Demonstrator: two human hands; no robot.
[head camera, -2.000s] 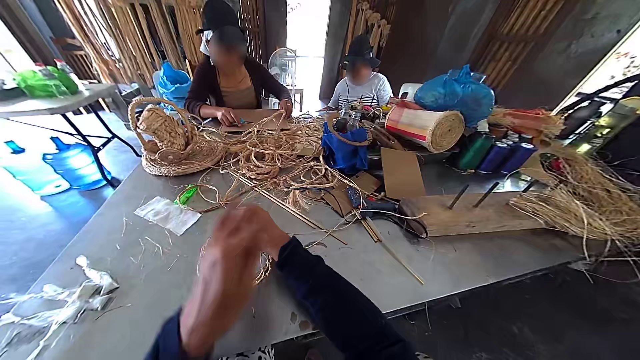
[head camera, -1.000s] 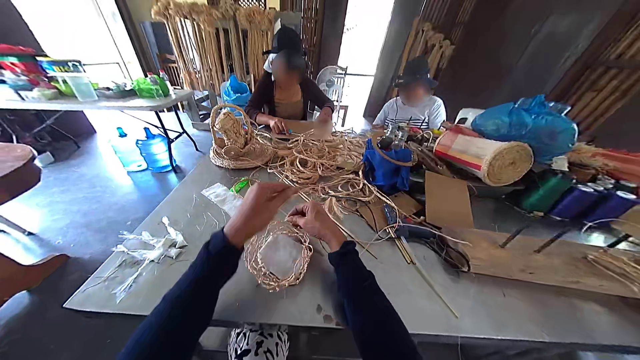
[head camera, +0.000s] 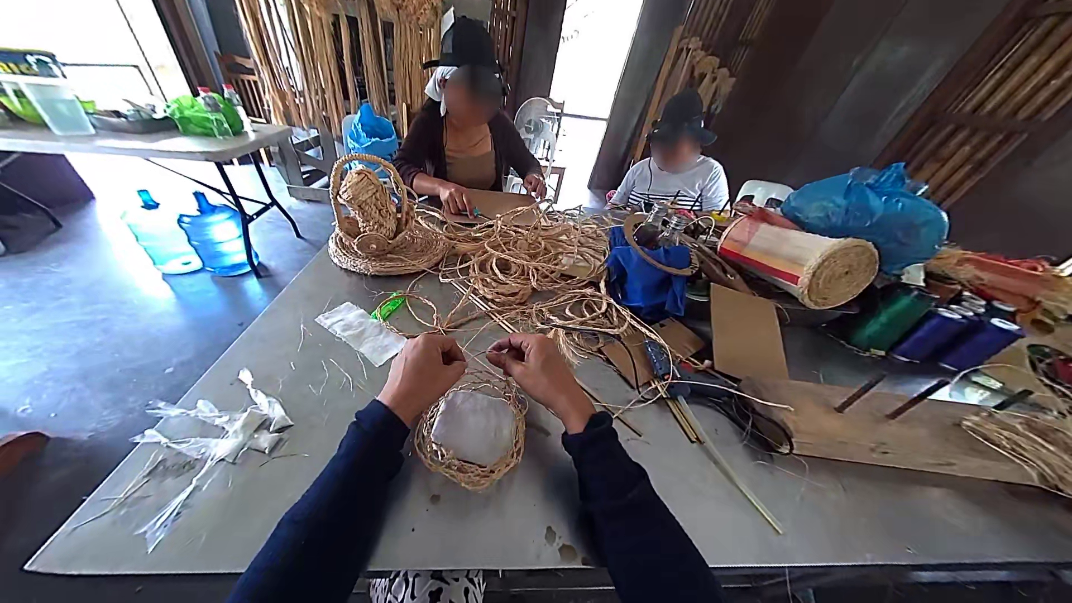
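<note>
A round openwork piece of woven natural fibre (head camera: 513, 448) lies on the grey table, with a white sheet (head camera: 475, 427) inside its ring. At its far edge, my left hand (head camera: 425, 373) pinches a thin fibre strand between thumb and fingertips. My right hand (head camera: 543, 375) faces it a short way off, fingertips also pinched on a thin strand. Both hands are just above the far rim of the piece. Beyond them spreads a tangled heap of braided fibre cord (head camera: 519, 260).
Left lie a clear plastic packet (head camera: 360, 332) and white plastic scraps (head camera: 230, 435). A woven basket (head camera: 389, 251) stands at the back left. A glue gun (head camera: 662, 364), a wooden board with pegs (head camera: 888, 427) and thread spools (head camera: 980, 342) are on the right. Two people sit across the table.
Two seconds ago my hands were close together and raised over the piece. Now they are apart at its far rim, more level with each other. The view has shifted.
</note>
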